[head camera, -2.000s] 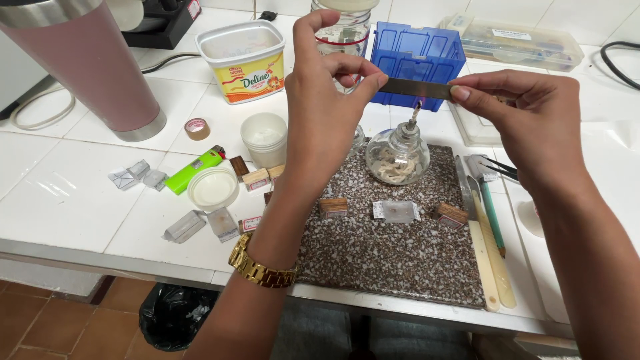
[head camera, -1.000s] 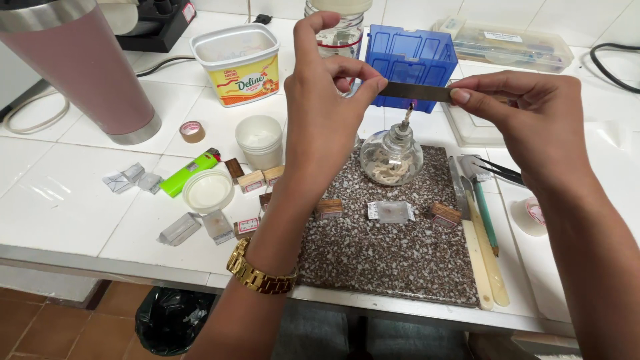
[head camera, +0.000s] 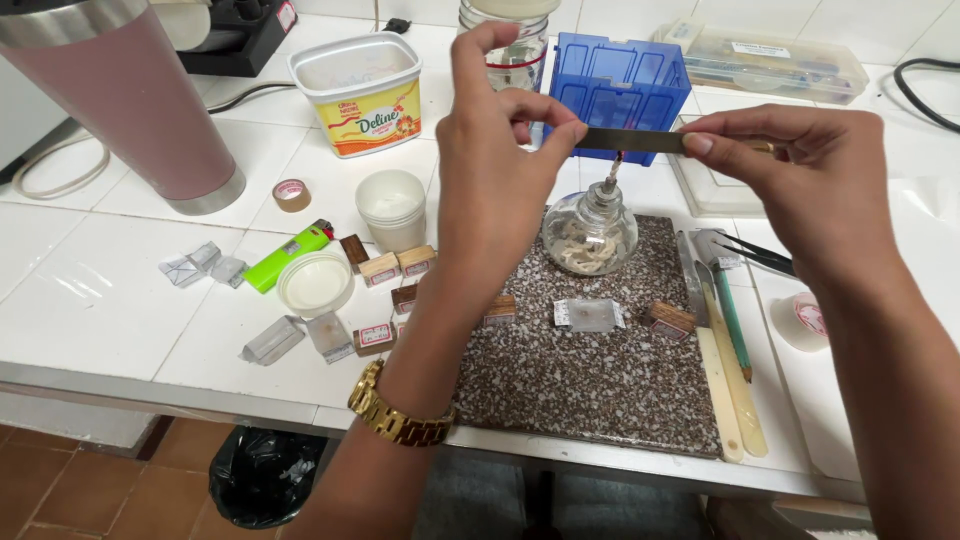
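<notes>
My left hand (head camera: 499,165) pinches one end of a flat, dark metal strip (head camera: 634,140) between thumb and fingertip. The strip's other end is gripped by my right hand (head camera: 787,157), level with the left. Directly under the strip's middle is the wick of a glass alcohol lamp (head camera: 590,232), which stands on the speckled stone slab (head camera: 585,390). A flame is hard to make out. A small wrapped clear block (head camera: 590,315) lies on the slab between two labelled wooden blocks, one of them at the right (head camera: 670,320).
Knives (head camera: 731,390) and a green pencil (head camera: 731,322) lie along the slab's right edge, near black tweezers (head camera: 757,253). Behind stands a blue plastic rack (head camera: 619,90). At left are a green lighter (head camera: 289,255), stacked cups (head camera: 391,210), a margarine tub (head camera: 360,97) and a large tumbler (head camera: 131,97).
</notes>
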